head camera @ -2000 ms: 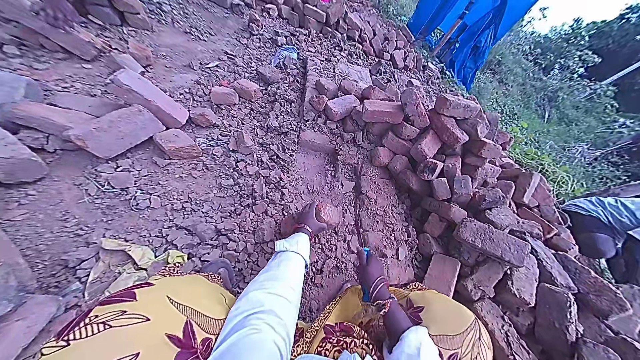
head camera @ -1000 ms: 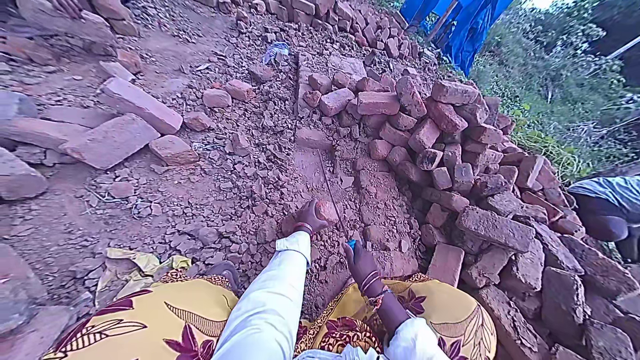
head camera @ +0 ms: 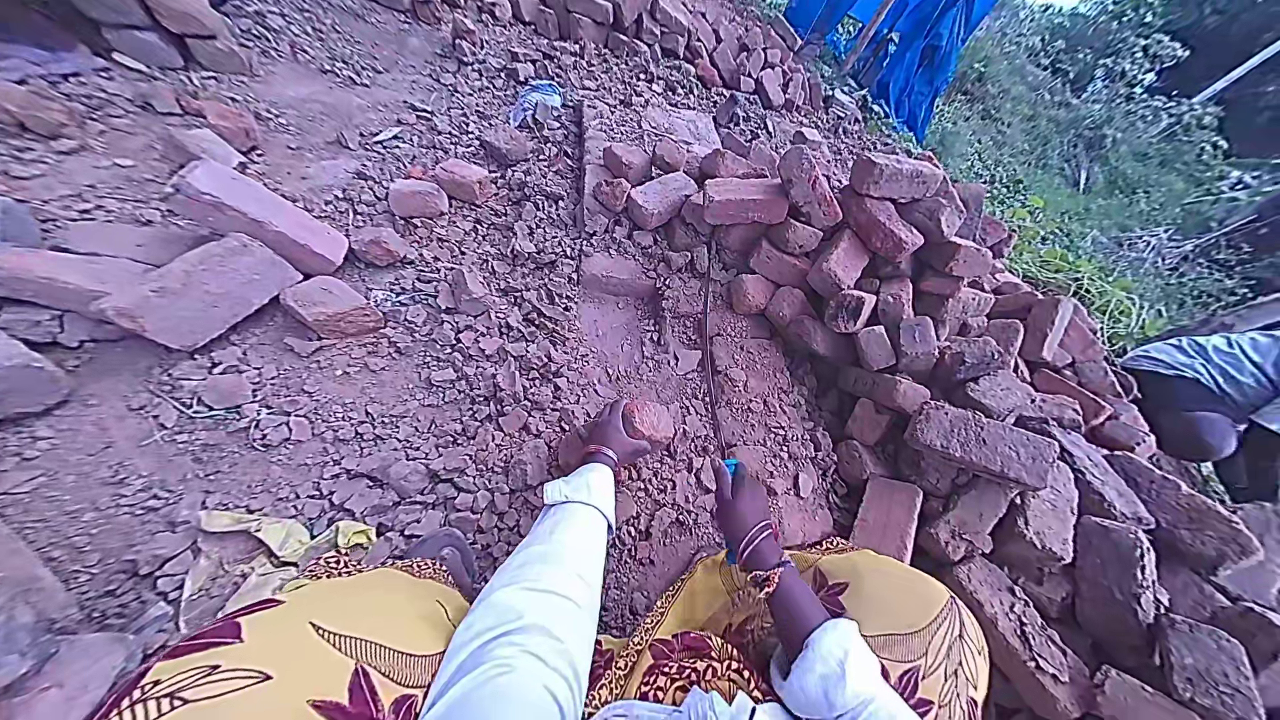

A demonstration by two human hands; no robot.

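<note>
Low in the middle of the head view, my left hand is closed on a reddish brick piece, just above the rubble. To its right, my right hand grips a tool with a blue handle. A thin dark rod or blade runs from near that handle up toward the brick pile; its exact kind cannot be told. A brick lies set in the soil strip ahead of my hands.
A large heap of bricks rises on the right. Loose bricks lie at left among rubble. A blue tarp hangs at the top. A person crouches at the far right. Crumpled yellow cloth or plastic lies at lower left.
The dark rod or blade, upright beside my right hand two seconds ago, slanted up to the left one second ago and is near upright again. My left hand keeps the brick piece.
</note>
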